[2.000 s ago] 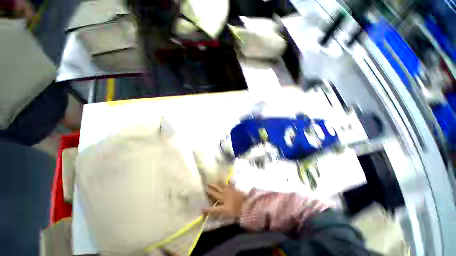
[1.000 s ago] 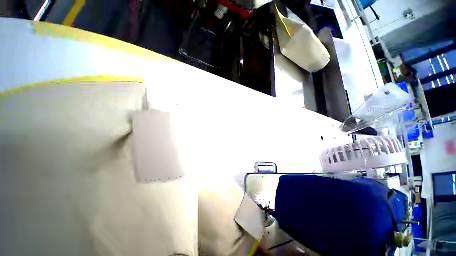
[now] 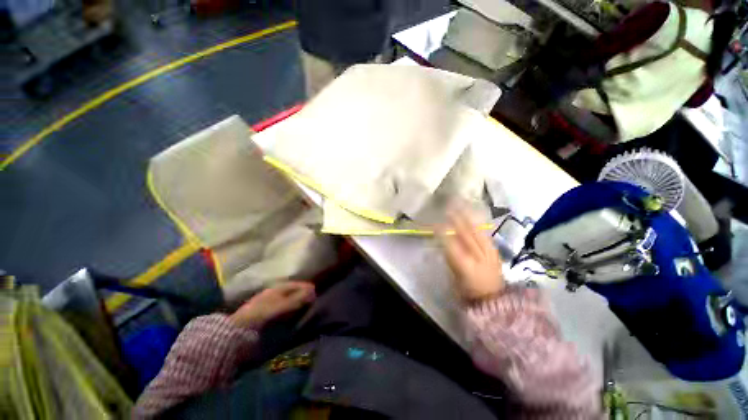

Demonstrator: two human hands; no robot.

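Observation:
A beige fabric panel (image 3: 369, 123) with yellow bound edges lies on the white table (image 3: 410, 275). My right hand (image 3: 472, 258) is at its near right edge, by the sewing machine (image 3: 607, 246) with its blue cover; the fingers are blurred, and a grip is not clear. A second beige panel (image 3: 238, 193) with yellow binding hangs off the table's left side, over my lap. My left hand (image 3: 275, 303) is at its lower edge with fingers curled; whether it grips the cloth is hidden. Green-handled scissors (image 3: 615, 402) lie at the lower right.
A red bin rim (image 3: 277, 117) shows behind the panels. A white fan (image 3: 648, 176) stands behind the machine. Stacked yellow-edged panels (image 3: 49, 353) are at the lower left, near a blue object (image 3: 150, 349). A person (image 3: 648, 70) sits at the upper right; another stands beyond the table.
The view has swung left and back, showing the floor, my lap and both hands. The panel from the table's left now lies near the machine. A second panel now shows at the left.

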